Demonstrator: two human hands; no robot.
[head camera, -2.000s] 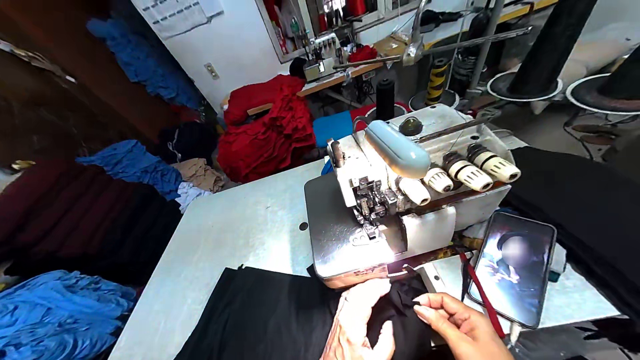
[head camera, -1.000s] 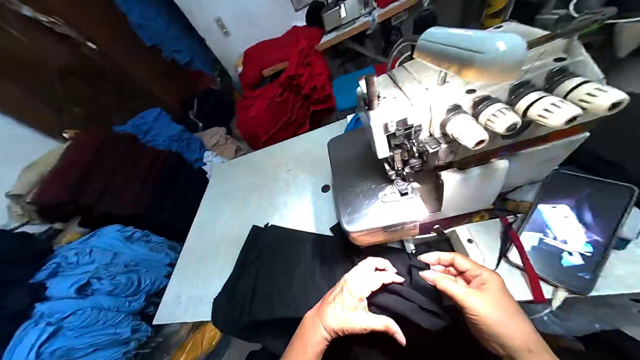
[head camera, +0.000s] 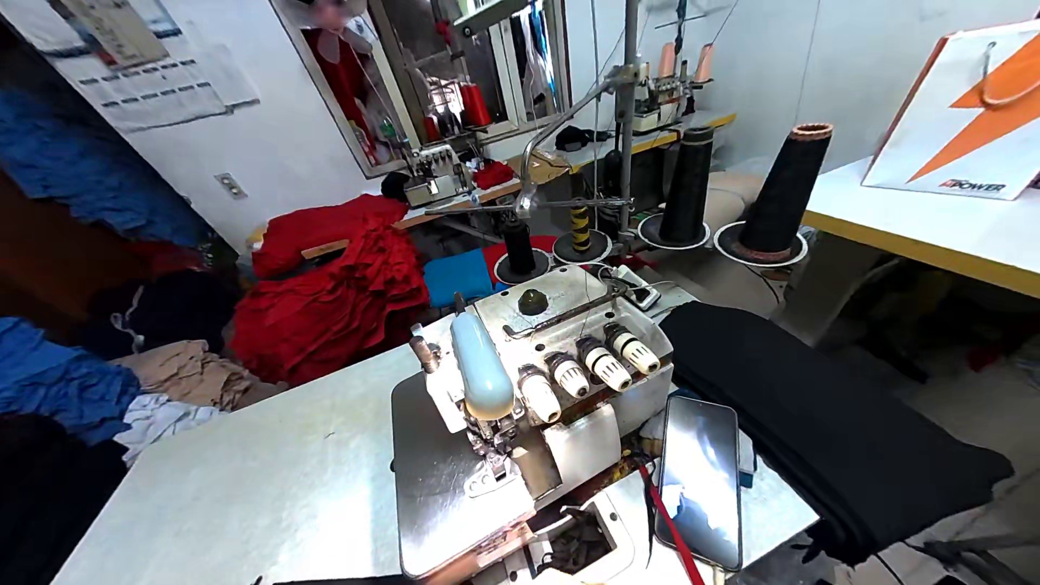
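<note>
An overlock sewing machine (head camera: 569, 349) stands on the white worktable, its presser foot (head camera: 487, 479) over the metal plate. Neither my left hand nor my right hand can be made out; a small pale patch at the bottom edge below the machine is too cut off to tell. A sliver of black fabric (head camera: 349, 580) shows at the bottom edge. A smartphone (head camera: 699, 479) lies right of the machine, beside a red strap (head camera: 673, 520). Folded black fabric (head camera: 821, 422) hangs over the table's right side.
Black thread cones (head camera: 784, 195) stand on holders behind the machine. Red fabric (head camera: 333, 301) is piled at the back left, with blue fabric (head camera: 57, 382) and beige fabric (head camera: 183, 372) at the left. A paper bag (head camera: 959, 114) stands on another table (head camera: 918, 215) at the right.
Both hands, seen earlier at the black fabric in front of the machine, have dropped out of clear sight. The view has swung up, leaving most of that fabric outside the frame.
</note>
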